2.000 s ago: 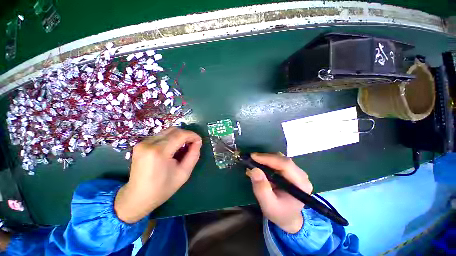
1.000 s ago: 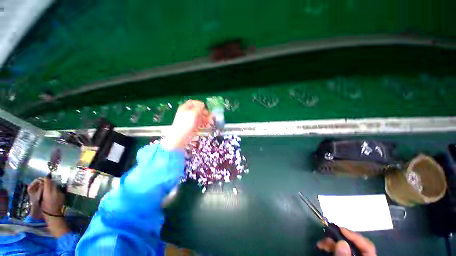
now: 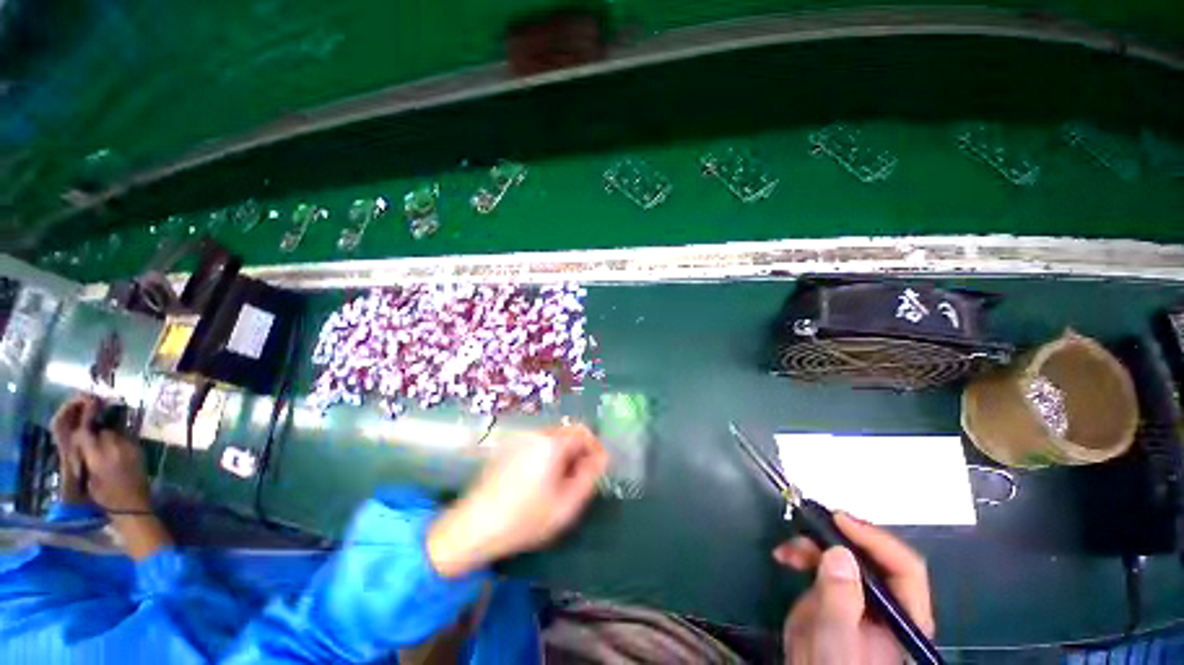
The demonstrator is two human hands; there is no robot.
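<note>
My right hand (image 3: 857,585) holds the black soldering iron (image 3: 831,526), its thin metal tip pointing up and left over the bench, clear of the board. A green circuit board (image 3: 623,442), blurred, is at the middle of the bench. My left hand (image 3: 526,491) is just left of it, fingers curled together; whether they touch the board or hold anything is unclear. The pile of white-and-red wired parts (image 3: 448,344) lies beyond my left hand.
A white card (image 3: 876,478) with a wire loop lies right of the iron. Behind it are a black fan (image 3: 889,331) and a cardboard tube (image 3: 1091,403). Boards (image 3: 740,174) lie on the belt beyond the pale rail (image 3: 701,263). At left are a black box (image 3: 240,325) and another person's hands (image 3: 104,455).
My left hand reached over the rail with a board and has come back to the bench, where a board now shows. The iron has moved from the earlier board to the right. The view has shifted.
</note>
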